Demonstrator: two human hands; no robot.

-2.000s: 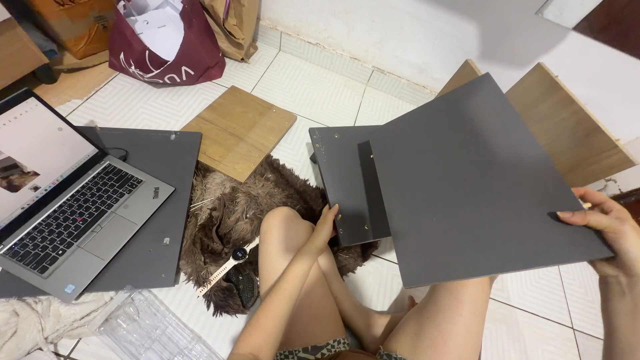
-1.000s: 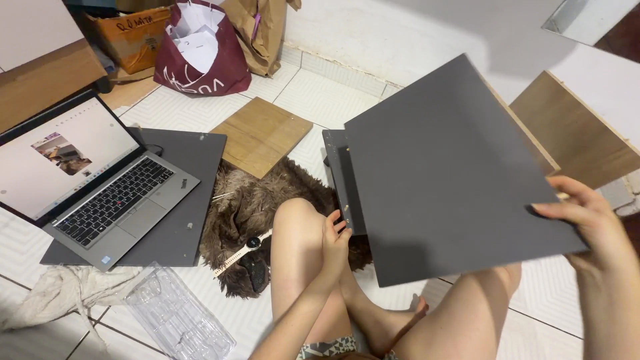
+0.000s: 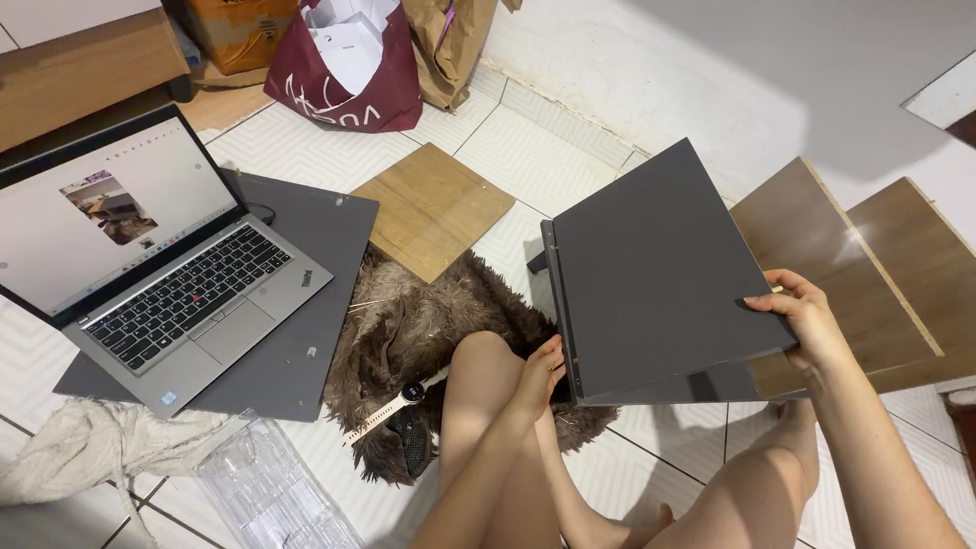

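Note:
My right hand (image 3: 797, 316) grips the right corner of a dark grey panel (image 3: 663, 282), thumb on its top face. The panel is tilted, its left edge beside a narrow dark upright (image 3: 563, 305) with small holes and a short black leg (image 3: 538, 262). My left hand (image 3: 541, 374) rests its fingertips against the outer side of that upright, low down. Whether panel and upright are joined I cannot tell. Brown wood panels (image 3: 839, 267) stand to the right of the grey panel, and part of another grey surface shows beneath it.
A laptop (image 3: 206, 305) sits on a grey board (image 3: 335, 229) at the left. Nearby lie a wooden board (image 3: 435, 206), a brown shaggy rug (image 3: 412, 320), a wristwatch (image 3: 412, 393), a clear plastic tray (image 3: 267, 488) and a cream cloth (image 3: 99, 450). A maroon bag (image 3: 343, 76) stands behind.
The grey panel has come down and its left edge now lies along the dark upright, which it partly covered before. My right hand still grips its corner.

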